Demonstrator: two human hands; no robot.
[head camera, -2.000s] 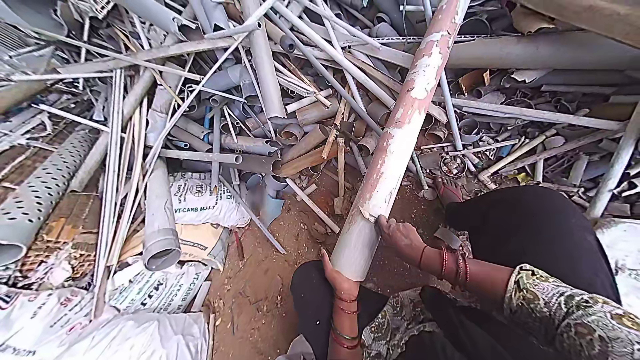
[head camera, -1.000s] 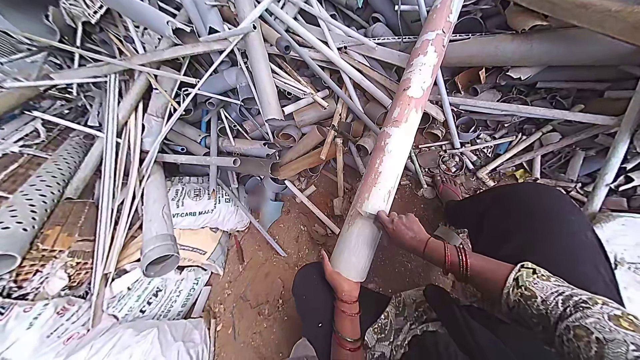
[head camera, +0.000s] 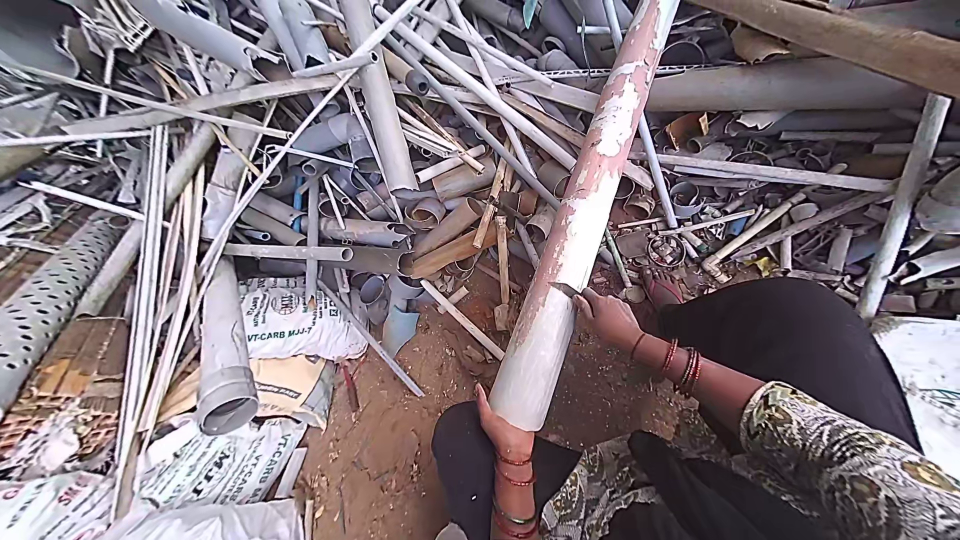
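A long plastic pipe (head camera: 574, 232) slants from my lap up to the top edge. Flaking reddish-brown paint covers its upper part; its lower end is bare, pale grey. My left hand (head camera: 504, 429) grips that lower end from below, the pipe lying in the palm. My right hand (head camera: 606, 316) holds a small dark flat blade (head camera: 566, 289), whose edge rests against the pipe where paint meets bare surface. Most of the blade's grip is hidden by the fingers. Bangles circle both wrists.
Scrap pipes (head camera: 382, 112) and thin strips pile up ahead. A perforated pipe (head camera: 49, 292) and a socket-ended grey pipe (head camera: 225, 360) lie left, near printed sacks (head camera: 300, 322). Brown soil (head camera: 375, 450) shows beside my knees. A leaning pipe (head camera: 904, 210) stands at right.
My right hand was lower on the pipe, at the bare grey part's upper edge, and is now slightly farther up. The left hand has kept its hold on the lower end.
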